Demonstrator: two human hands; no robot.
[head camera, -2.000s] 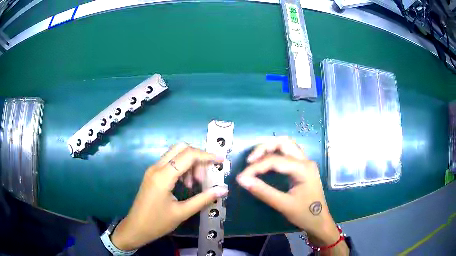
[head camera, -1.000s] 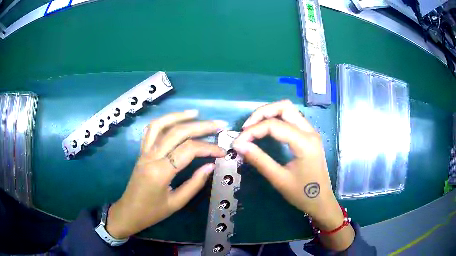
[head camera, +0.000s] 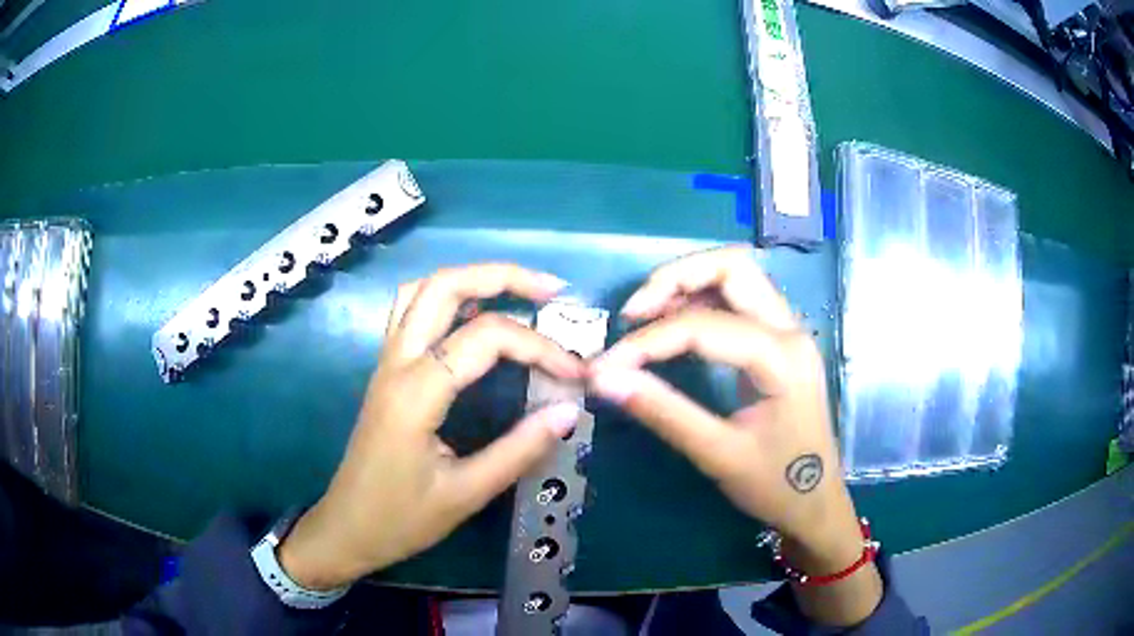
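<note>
A grey perforated strip (head camera: 542, 516) lies upright in front of me, with a row of dark round holes and a notched right edge. Its lower end is cut off by the frame. My left hand (head camera: 479, 404) is over its left edge, thumb and forefinger at the strip near the upper holes. My right hand (head camera: 709, 373) is at its right edge, thumb and forefinger tips close together beside the left fingertips. The fingers cover the upper holes. I cannot tell whether a tiny part is between the fingertips.
A thicker stacked strip (head camera: 286, 263) lies diagonally at left. Clear blister trays stand at the left edge (head camera: 44, 354) and lie at right (head camera: 930, 311). A long labelled bar (head camera: 783, 137) with blue tape (head camera: 724, 184) is beyond, on the green bench (head camera: 535, 99).
The left fingers have closed in on the strip's upper part, and its thumb now covers part of it. The right fingertips moved slightly and stay at the right edge. The view shifted a little.
</note>
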